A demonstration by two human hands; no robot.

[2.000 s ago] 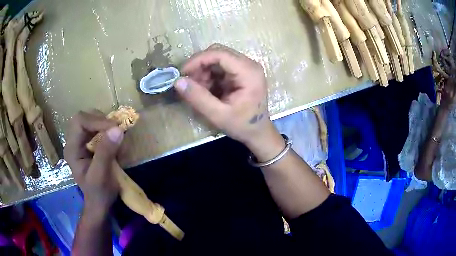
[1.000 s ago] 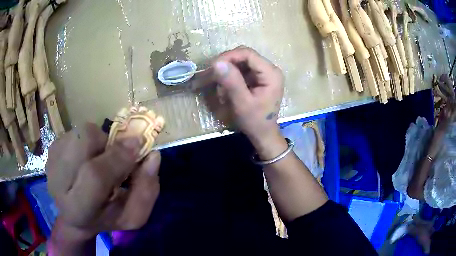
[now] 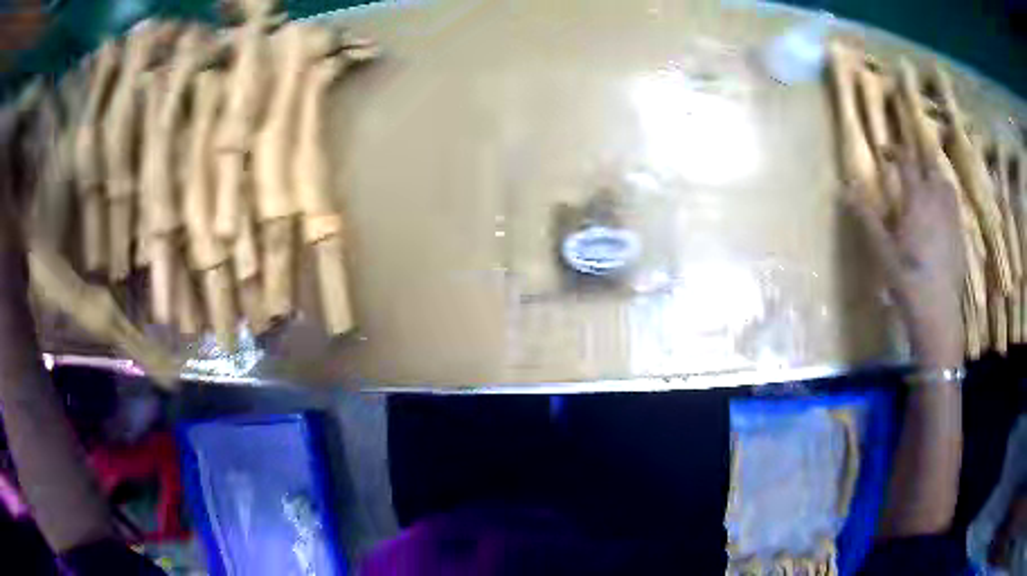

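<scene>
Tan carved shaft pieces lie side by side in a left pile [image 3: 276,158] and a right pile [image 3: 978,203]. My left hand [image 3: 16,169] is blurred and dark at the far left edge; a tan shaft piece [image 3: 85,298] lies slantwise beside my left forearm, and I cannot tell whether the hand holds it. My right hand [image 3: 921,225] reaches over the near side of the right pile, its fingers on or over the shafts; its grip is blurred. The small white oval glue dish [image 3: 601,250] sits mid-table on a dark wet stain. No applicator stick can be made out.
A blurred whitish object [image 3: 795,52] stands at the back right of the table [image 3: 439,225]. Below the front edge are a blue crate [image 3: 257,484] at left and another crate [image 3: 794,478] with tan pieces at right. A red stool [image 3: 141,478] is at lower left.
Both hands have moved apart from the dish area to the two piles. The carved piece and stick are no longer seen in front of me. The view has shifted, showing more of the left pile.
</scene>
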